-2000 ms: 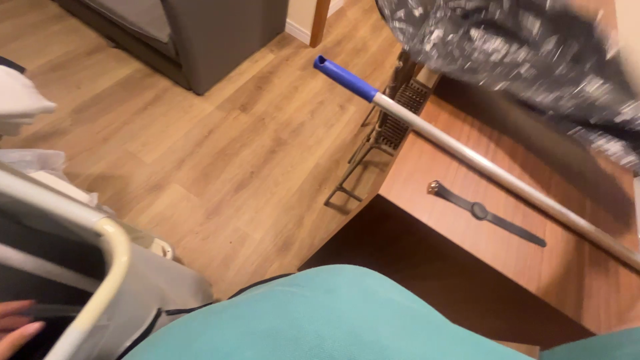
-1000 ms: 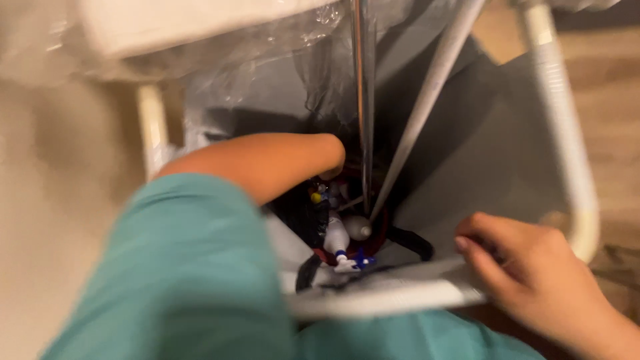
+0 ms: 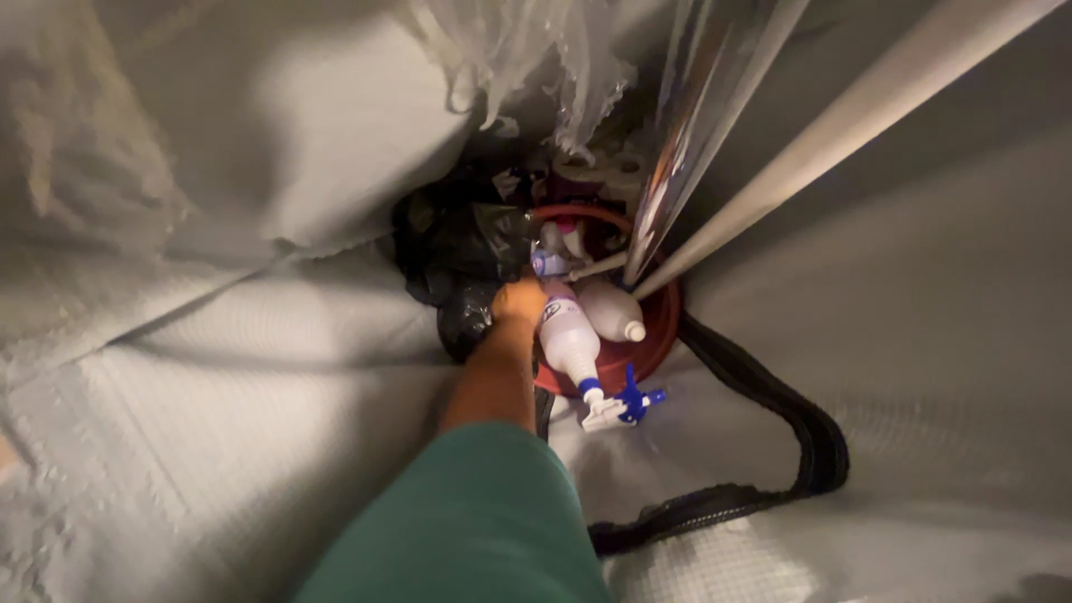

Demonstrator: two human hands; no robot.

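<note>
My left hand [image 3: 519,301] reaches down inside a large grey bag, between a black plastic bag [image 3: 494,239] and a white spray bottle [image 3: 569,335] with a blue and white trigger head. The hand is blurred and its fingers are hidden, so its grip cannot be told. The spray bottle leans in a red bucket [image 3: 666,335], its head over the rim. Beside it in the bucket lies a pale bottle [image 3: 611,310] with a white cap. More bottles [image 3: 550,261] stand behind them. My right hand is not in view.
A pale pole [image 3: 804,159] and a shiny metal pole [image 3: 670,167] slant down into the bucket. Clear plastic film [image 3: 578,75] hangs above. A black strap [image 3: 812,435] loops at the lower right. The grey fabric walls [image 3: 904,335] surround the bucket.
The view has moved from the room to deep inside the grey bag. My right hand, near the rim a second ago, has left view. My left hand, hidden then, now shows beside the spray bottle.
</note>
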